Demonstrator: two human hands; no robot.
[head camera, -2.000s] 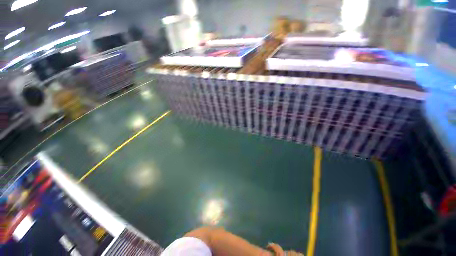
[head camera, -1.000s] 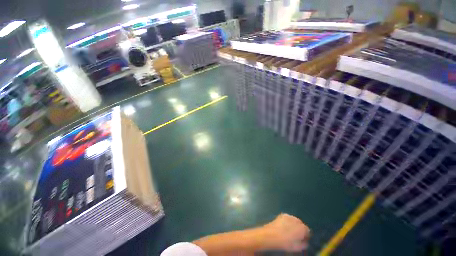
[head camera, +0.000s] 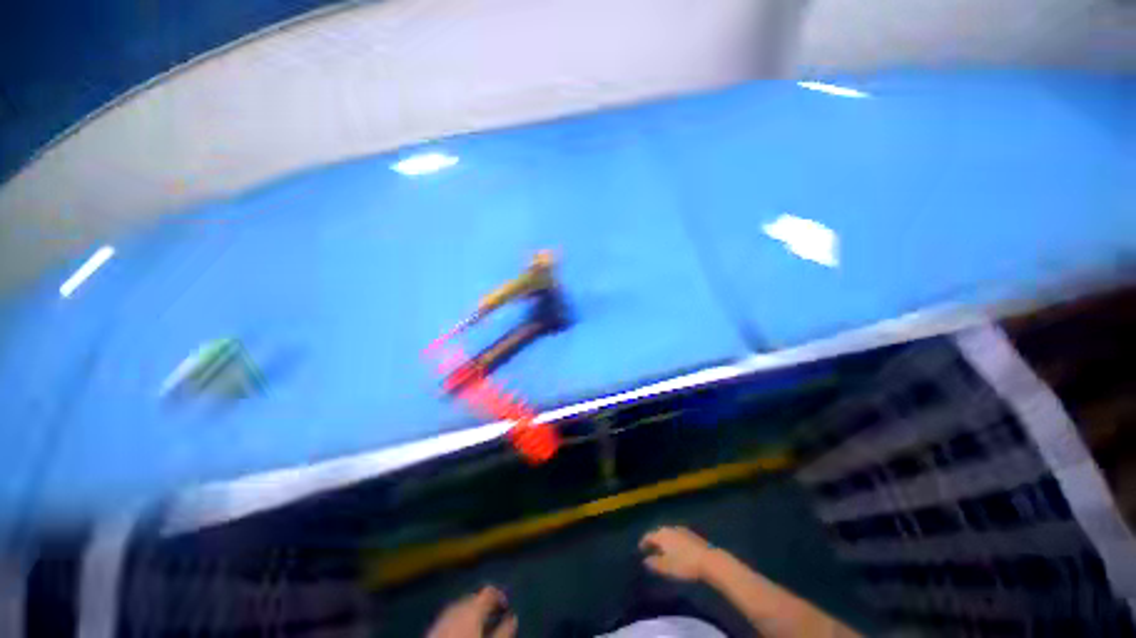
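The yellow-gold and black carton stapler (head camera: 530, 305) lies on the bench covered in shiny blue sheeting (head camera: 361, 274), near its front edge. The red-orange coiled air hose (head camera: 505, 411) runs from it over that edge. My left hand (head camera: 476, 614) is at the bottom, partly cut off and blurred, with nothing seen in it. My right hand (head camera: 679, 552) is to its right, in front of the bench, fingers loosely curled, with nothing seen in it. Neither hand touches the stapler. The view is blurred.
A small green and white box (head camera: 222, 371) lies on the bench at the left. Cartons with white edge bands (head camera: 1040, 430) stand at the right, and others stand dimly at the lower left. A yellow line (head camera: 598, 507) crosses the green floor below the bench.
The view has swung from the blank stack and carton row to the bench. The stapler and hose have come into view. Both hands now show, where one hand showed before.
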